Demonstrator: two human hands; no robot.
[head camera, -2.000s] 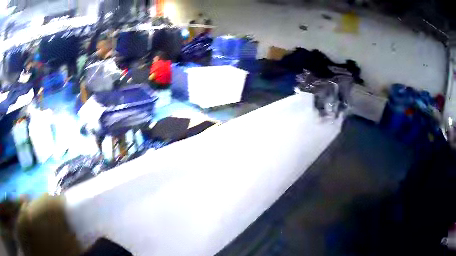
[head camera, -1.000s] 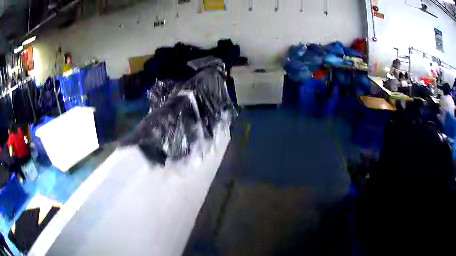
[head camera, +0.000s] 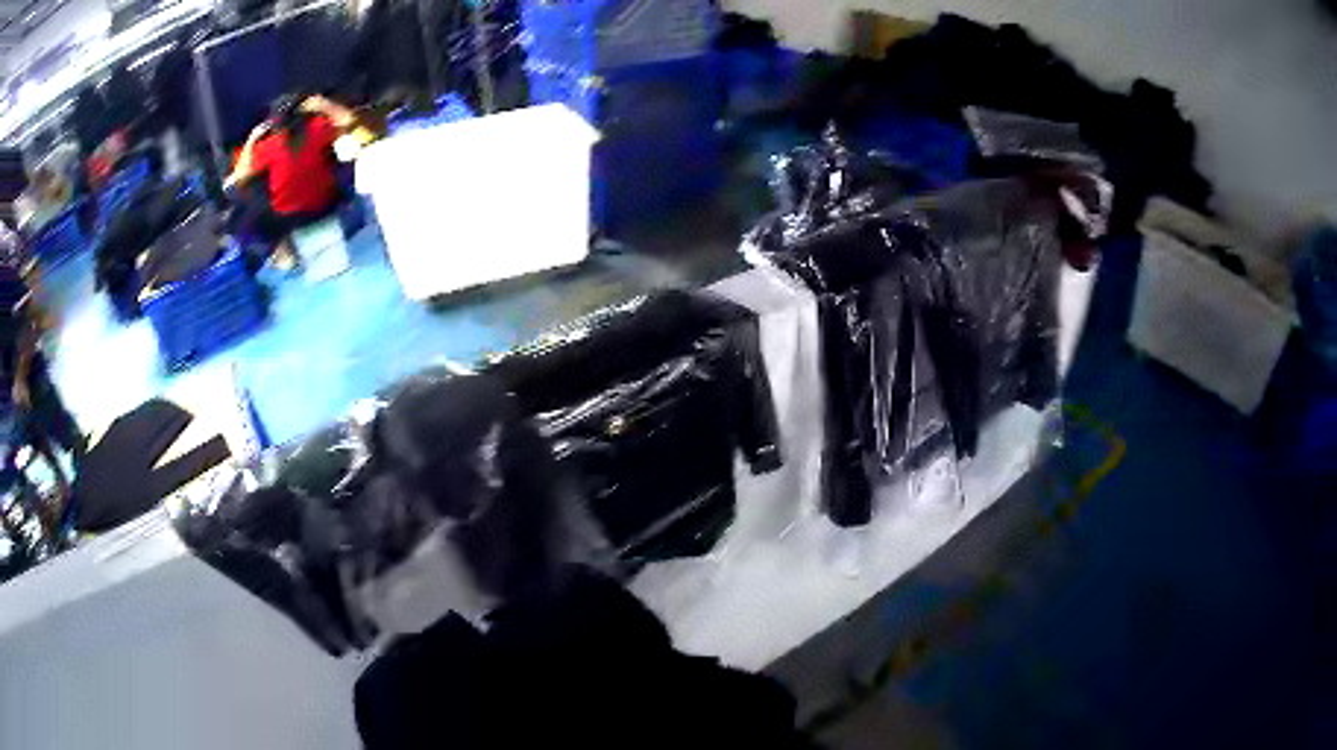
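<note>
Dark garments in shiny clear plastic (head camera: 645, 432) lie on a long white table (head camera: 792, 586). Another wrapped dark bundle (head camera: 909, 344) lies farther along it, with its ends hanging over the near side. A blurred dark bundle (head camera: 455, 454) lies or is held at the left. A plain black shape (head camera: 572, 674) rises from the bottom edge in front of the table. I cannot tell whether it is cloth or a sleeve. I make out neither of my hands; any hand there is hidden or lost in the dark.
A person in a red top (head camera: 301, 164) sits beyond the table. A white bin (head camera: 484, 198) and a blue crate (head camera: 205, 308) stand on the blue floor. Another white bin (head camera: 1210, 315) is at the right. Dark heaps (head camera: 1026, 88) lie by the wall.
The view has swung left and down and come closer to the table. The wrapped garments now fill its middle, and the black shape has appeared at the bottom.
</note>
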